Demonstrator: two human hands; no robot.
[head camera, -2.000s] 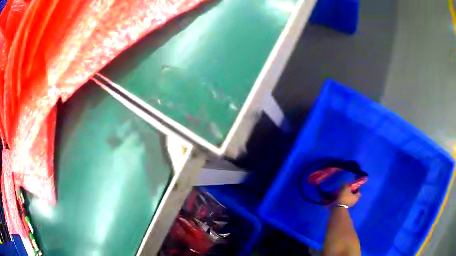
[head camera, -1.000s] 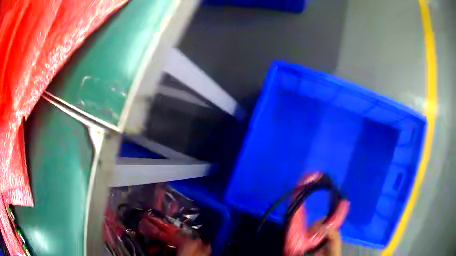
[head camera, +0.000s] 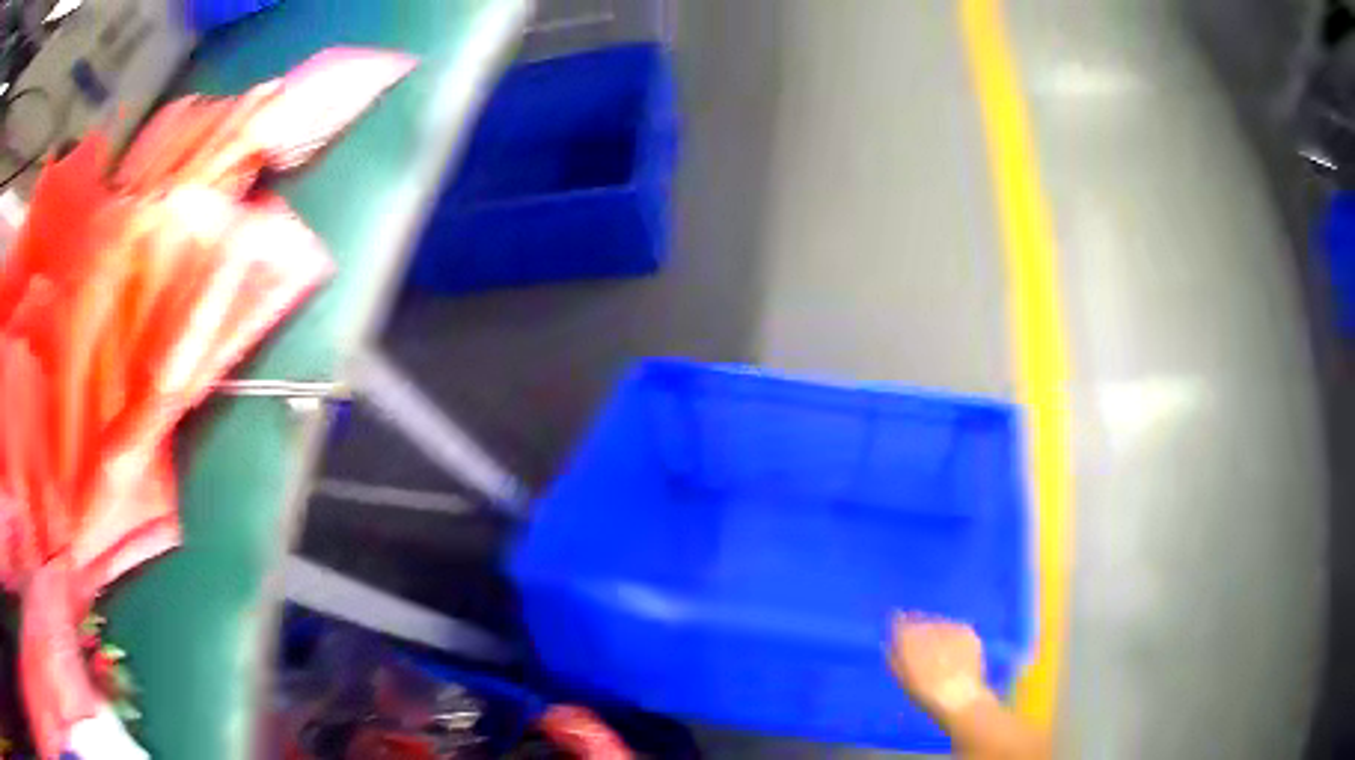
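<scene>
A large blue bin (head camera: 803, 542) stands on the floor at the lower centre; no coil shows in the visible part of its inside. My right hand (head camera: 942, 665) is blurred over the bin's near right rim. No cable shows in it; I cannot tell whether it touches the rim or how its fingers are set. A small reddish-pink shape at the bottom edge, left of the bin, may be my left hand or a pink wrap; the blur hides which.
Pink-red bubble sheets (head camera: 134, 342) are heaped on the green bench (head camera: 223, 594) at left. A smaller blue bin (head camera: 557, 230) stands on the floor beyond. White bench legs (head camera: 401, 612) slant towards the large bin. Red and clear film (head camera: 394, 720) lies below the bench edge. A yellow line (head camera: 1033, 297) runs at right.
The view has swung, bringing more of the second bin and floor into sight. The coiled cable with pink wraps, earlier in my right hand, no longer shows there.
</scene>
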